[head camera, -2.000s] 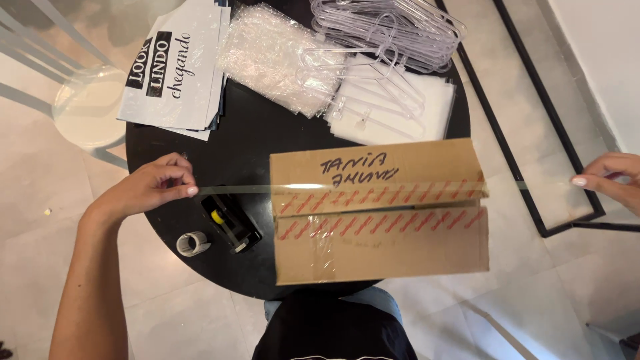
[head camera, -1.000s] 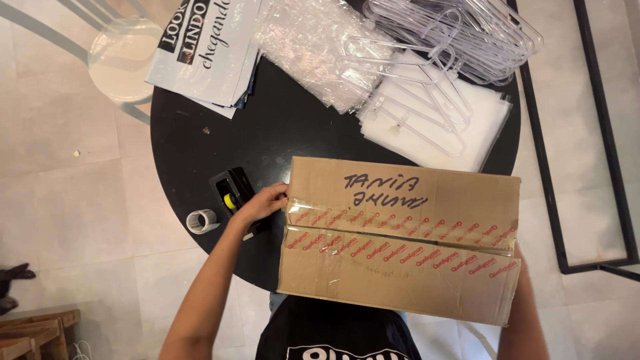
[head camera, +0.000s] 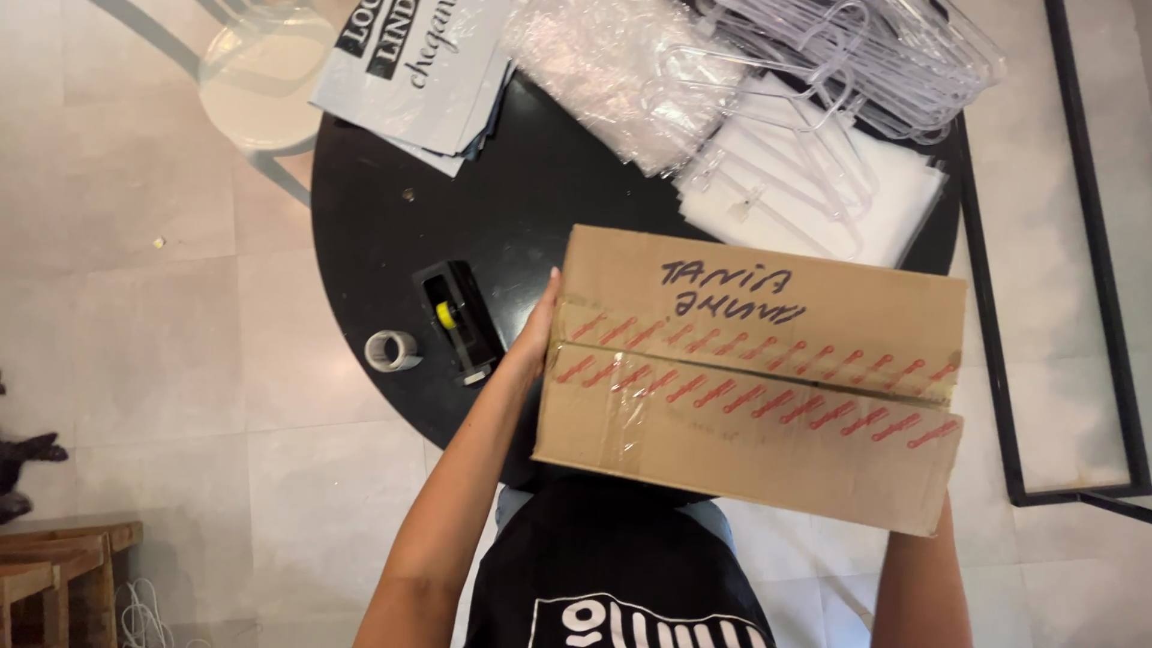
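A cardboard box (head camera: 756, 378) with handwriting, red-printed tape and a strip of clear tape is held at its two ends, tilted a little, over the near edge of a round black table (head camera: 387, 243). My left hand (head camera: 543, 319) presses flat against the box's left end. The right forearm reaches to the box's lower right corner; my right hand is hidden behind the box. Left of the box lies a black tape dispenser (head camera: 457, 319) with a yellow core. A roll of clear tape (head camera: 392, 351) is beside it, near the table edge.
Printed paper bags or sheets (head camera: 432, 81), crumpled clear plastic packaging (head camera: 621, 72), clear plastic hangers (head camera: 882, 54) and a white stack of plastic sleeves (head camera: 810, 180) lie along the far side. A black metal frame (head camera: 1089, 207) is at right, a pale stool (head camera: 265, 81) at upper left, a wooden stool (head camera: 63, 558) at lower left.
Two seconds ago both hands stretched a strip of clear tape across the box. Now they are at its ends, no stretched strip shows between them, and the box is turned slightly.
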